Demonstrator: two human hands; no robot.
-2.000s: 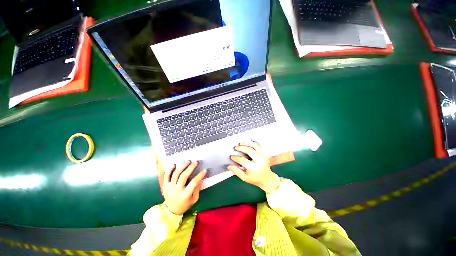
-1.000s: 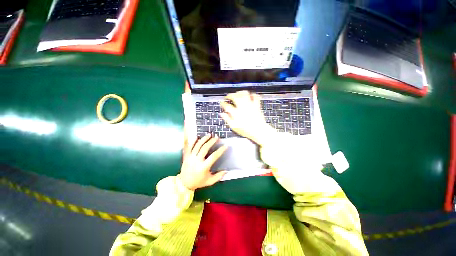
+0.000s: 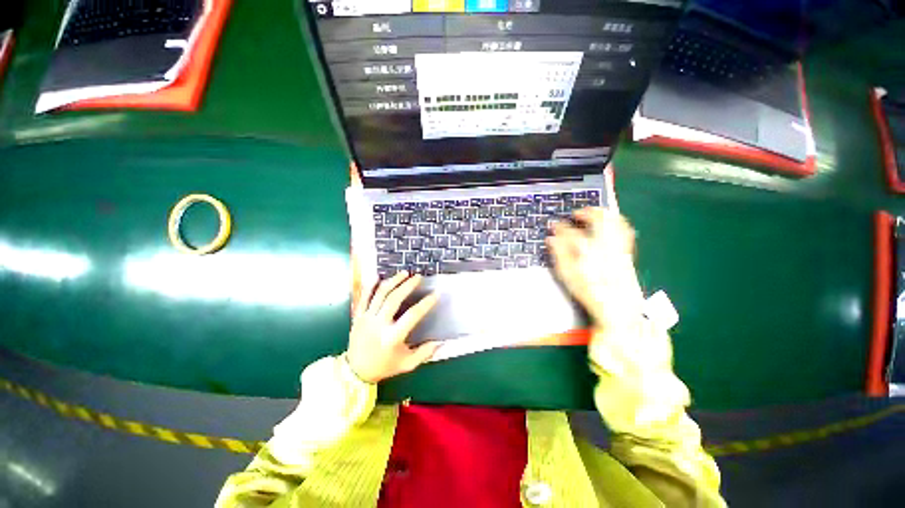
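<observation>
An open laptop stands directly before me. Its screen shows a dark menu with yellow and blue tabs. A white keyboard test window with dark and green rows lies over the menu. My left hand rests on the left of the palm rest, fingers spread, holding nothing. My right hand is over the right end of the keyboard, slightly blurred, fingers bent down at the keys; it holds nothing that I can see. The touchpad is hard to make out in the glare.
A yellow tape roll lies left on the green bench. A small white block lies beside my right wrist. Other laptops on orange-red pads stand at the back left, back right and right edge. Striped floor tape runs below.
My right hand has moved from the palm rest to the left keys, then across to the right keys. The dark menu has appeared, and dark and green rows show in the white window.
</observation>
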